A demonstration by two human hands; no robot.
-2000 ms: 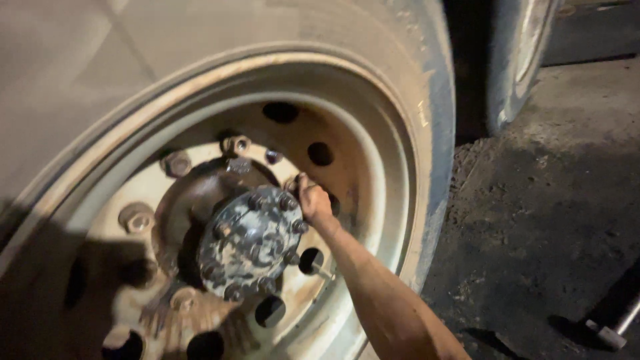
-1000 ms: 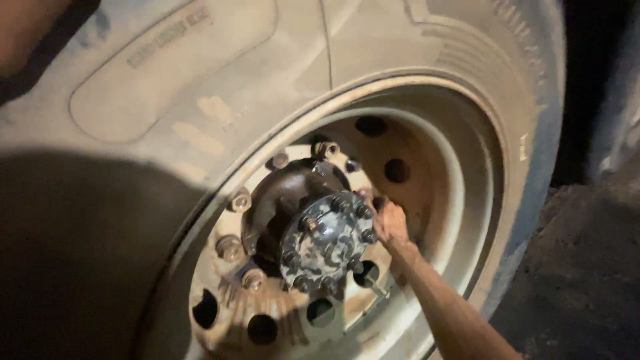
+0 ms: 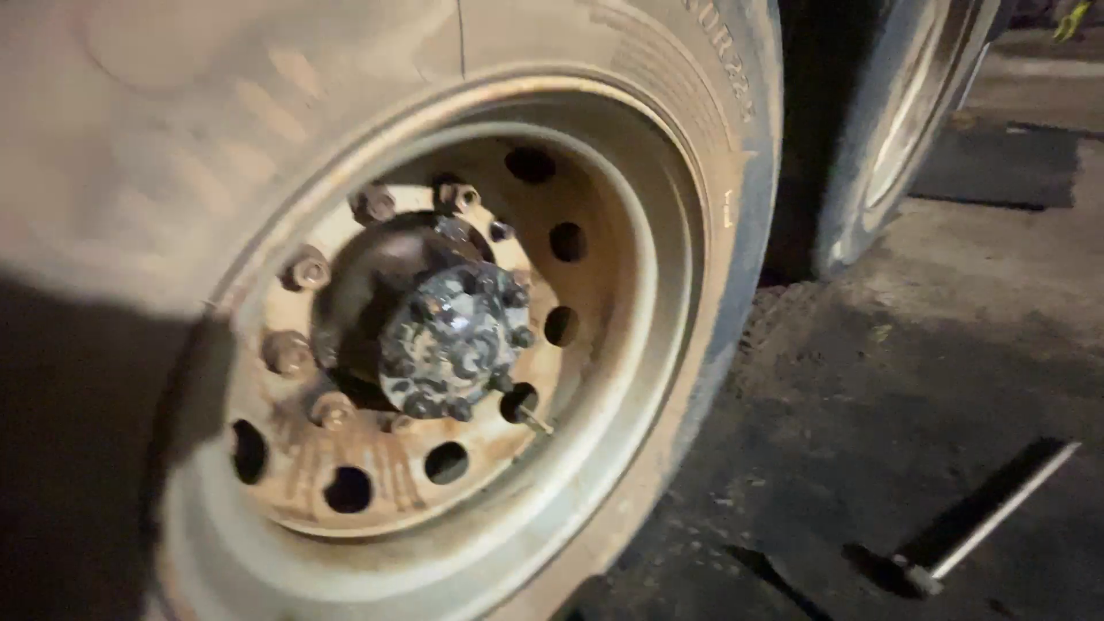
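Neither my left hand nor my right hand shows at this moment. A large truck wheel fills most of the view, its dusty tire (image 3: 733, 285) around a rusty steel rim (image 3: 634, 431) with round hand holes. At the center sits a dark, greasy hub flange (image 3: 457, 341) ringed by bolts. Rusty lug nuts (image 3: 309, 269) stand on the wheel disc at the left and top of the hub. A thin valve stem (image 3: 536, 421) sticks out beside a lower right hole. Deep shadow covers the lower left of the tire.
On the dark, dirty floor (image 3: 776, 457) at the lower right lies a long metal tool (image 3: 1000, 517), its head toward the wheel. Another tire (image 3: 849, 203) stands behind at the upper right. A dark flat sheet (image 3: 1000, 164) lies on the floor beyond it.
The hand that was at the right side of the hub in both earlier frames has left the view. The other hand or arm at the upper left a second ago is gone too.
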